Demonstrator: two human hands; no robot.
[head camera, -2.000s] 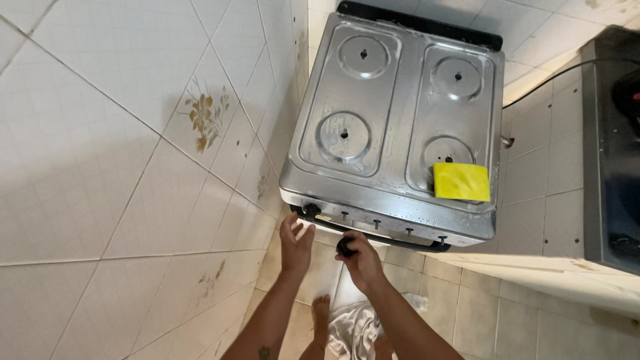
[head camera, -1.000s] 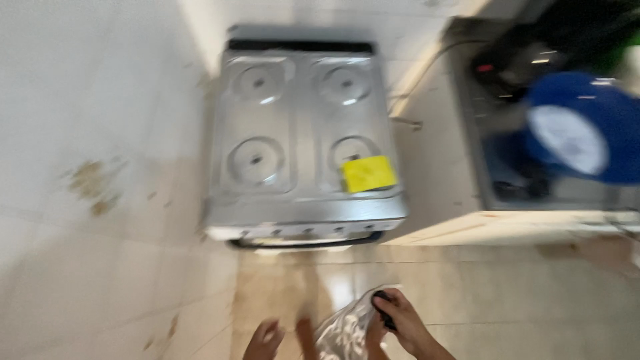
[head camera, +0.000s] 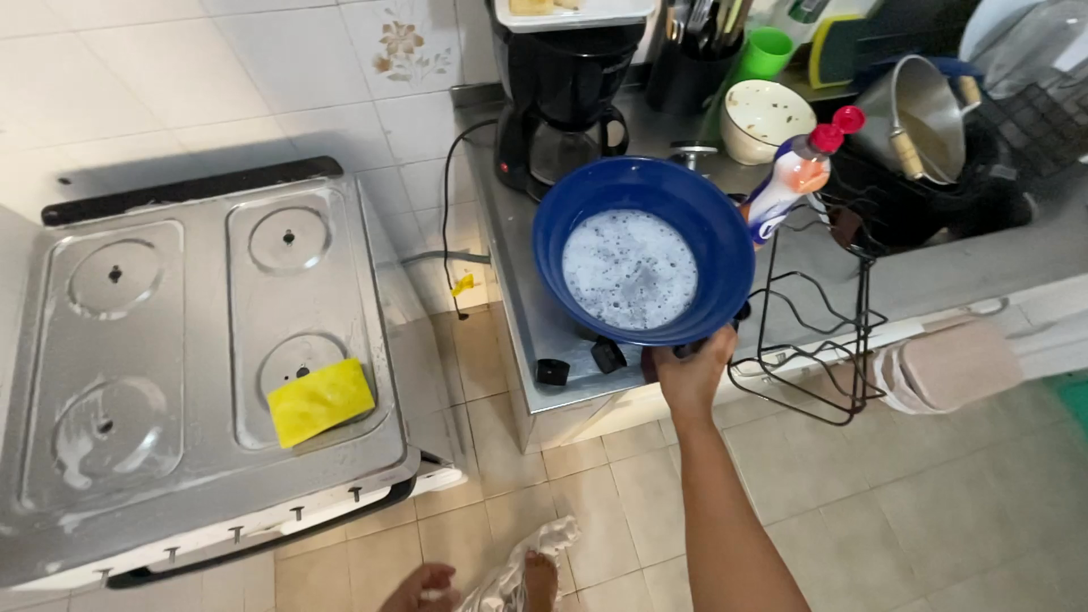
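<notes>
My right hand (head camera: 697, 370) reaches to the counter's front edge below the blue plastic basin (head camera: 552, 255), its fingertips beside dark knobs and partly hidden; I cannot tell whether they grip one. The basin holds foamy water. Two black stove knobs (head camera: 552, 371) (head camera: 608, 355) lie just left of that hand. Low in the view, my left hand (head camera: 425, 586) is loosely curled with nothing seen in it. A yellow sponge cloth (head camera: 321, 402) lies over the front right burner of the steel stove top (head camera: 204, 340), whose front shows bare knob stems (head camera: 297, 513).
On the steel counter (head camera: 510, 297) stand a coffee maker (head camera: 565, 93), a detergent bottle (head camera: 786, 183) and black wire grates (head camera: 807, 357). Behind are a cream bowl (head camera: 765, 119), a green cup (head camera: 767, 53) and a metal pot (head camera: 922, 127) by the sink. A whitish cloth (head camera: 518, 569) lies on the floor.
The view has swung right to the counter. My right hand, which held a black knob near the stove front, is now at the counter by the basin. A black knob seen earlier on the stove front is gone.
</notes>
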